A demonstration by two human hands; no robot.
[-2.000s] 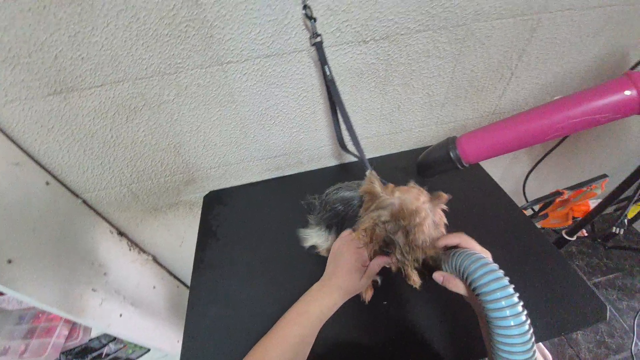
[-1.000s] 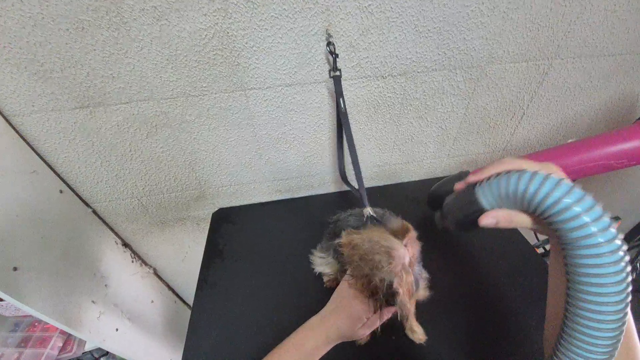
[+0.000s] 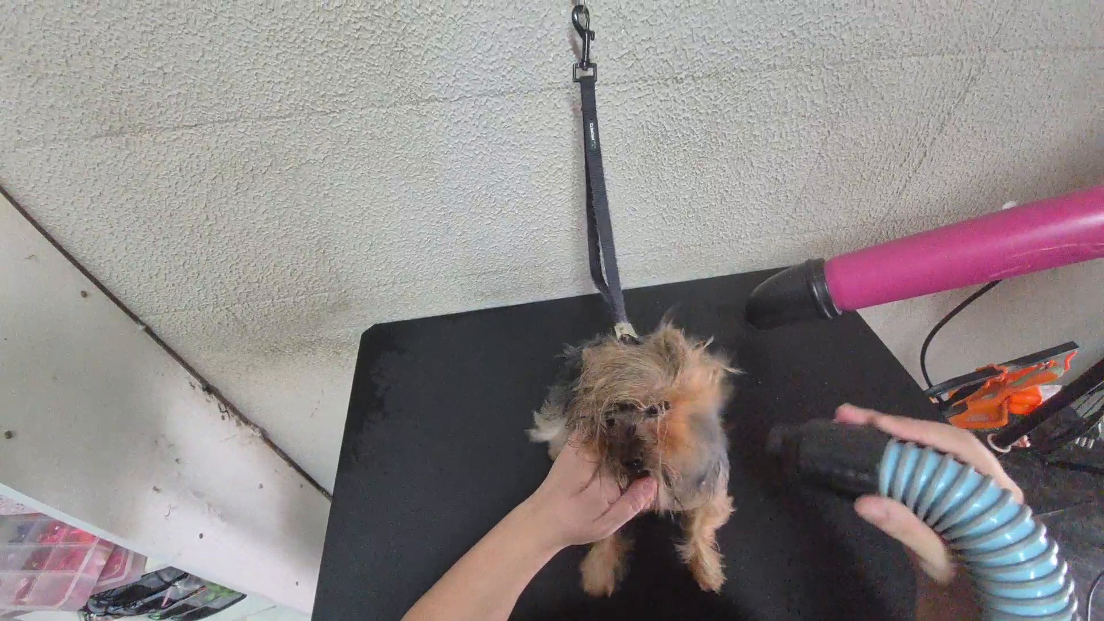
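A small dog with damp tan and grey fur (image 3: 642,431) faces me on a black grooming table (image 3: 440,448). My left hand (image 3: 595,500) cups the dog's chin, thumb across the front of its muzzle. To the dog's right in the view, my right hand (image 3: 931,483) grips the blue ribbed dryer hose (image 3: 975,517) near its black nozzle (image 3: 832,453). The nozzle points toward the dog, with a gap between them. From a black metal clip (image 3: 584,43) at the wall, a dark grooming strap (image 3: 595,172) runs down to the dog's neck.
A pink dryer tube (image 3: 966,250) with a black nozzle (image 3: 789,295) reaches over the table's back right corner. Orange tools (image 3: 1009,392) and a cable are beyond the right edge. A textured wall (image 3: 302,172) stands behind. Plastic boxes (image 3: 52,561) lie at lower left.
Since one second ago, the dog's head has turned to face me, and the hose nozzle has moved lower. Two seconds ago the nozzle was close beside the dog's head.
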